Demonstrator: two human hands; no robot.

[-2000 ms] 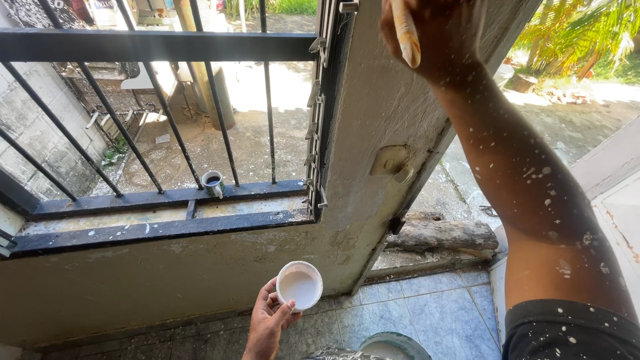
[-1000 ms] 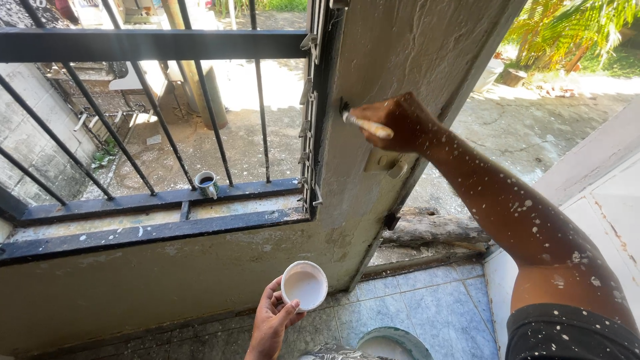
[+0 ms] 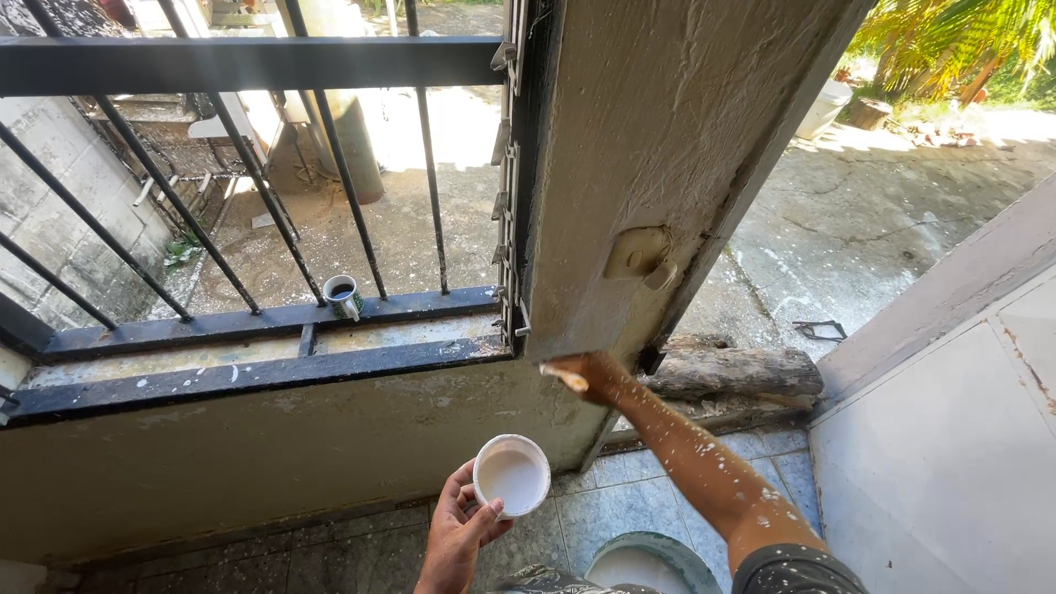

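Note:
In my left hand [image 3: 464, 520], at the lower middle, is a small round white tub [image 3: 512, 476] with white paint in it, held by its side and rim. My right hand [image 3: 590, 378] grips a paintbrush [image 3: 564, 378], whose pale handle shows; its bristles are blurred at the wall [image 3: 643, 148], just below the window's lower right corner. White paint spots cover the right forearm. An electrical wall plate [image 3: 638, 253] sits above my right hand.
A mug of dark liquid [image 3: 342, 297] stands on the sill of the barred window [image 3: 247, 64]. A bucket [image 3: 652, 561] holding white liquid is on the tiled floor by my legs. Weathered logs [image 3: 734, 371] lie across the doorway, beside a white panel [image 3: 949, 462].
My right hand has come down the wall with the brush, from above the wall plate to below it. My left hand still holds the tub in about the same place.

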